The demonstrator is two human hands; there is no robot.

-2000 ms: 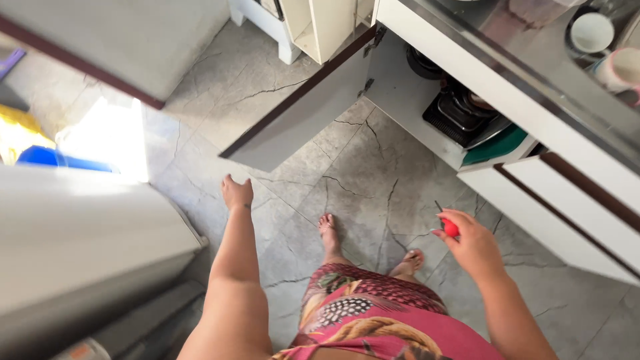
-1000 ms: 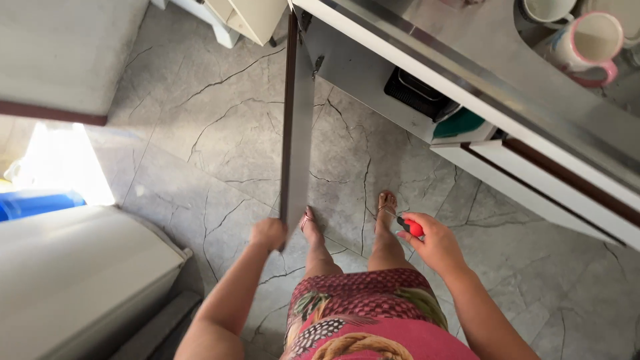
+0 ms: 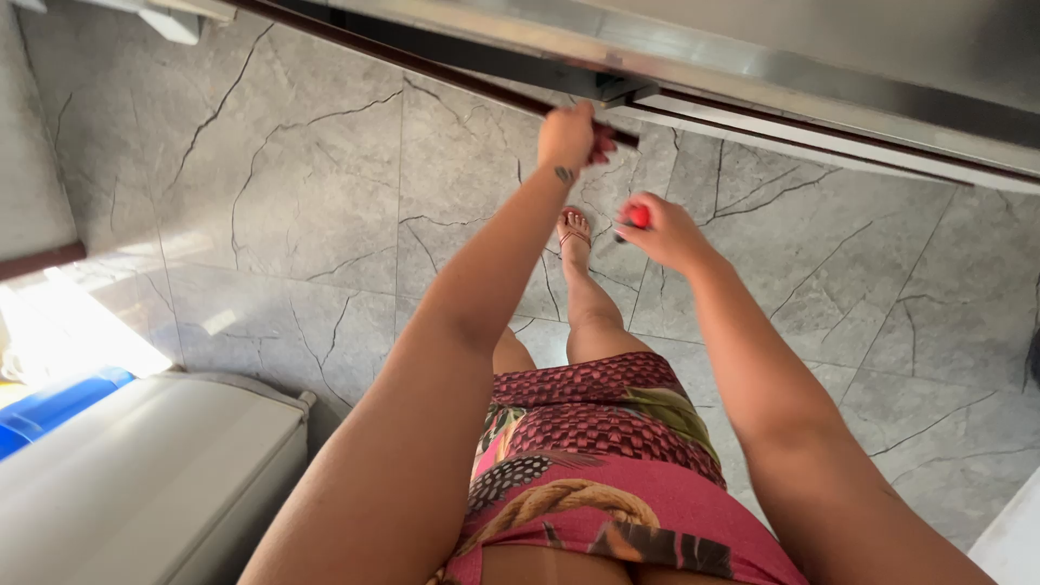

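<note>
My left hand (image 3: 573,140) grips the free edge of a cabinet door (image 3: 422,67), which has a dark brown edge and stands slightly ajar under the metal counter. Blur hides the exact placing of the fingers. Lower and to the right, my right hand (image 3: 660,231) is closed around a small tool with a red handle (image 3: 639,216) and a dark end; its exact kind cannot be told. Through the narrow gap behind the door, the cabinet's inside (image 3: 496,61) looks dark, and nothing in it can be made out.
A stainless steel counter (image 3: 812,73) runs along the top, above more white cabinet fronts (image 3: 772,130) with brown edges. A white appliance or cabinet (image 3: 154,479) stands at the lower left, beside a blue object (image 3: 65,406). Grey marbled tiles (image 3: 325,179) cover the floor.
My left hand, apart from the door two seconds ago, took hold of its edge and has swung it nearly closed. My right hand still holds the red-handled tool. The view has shifted.
</note>
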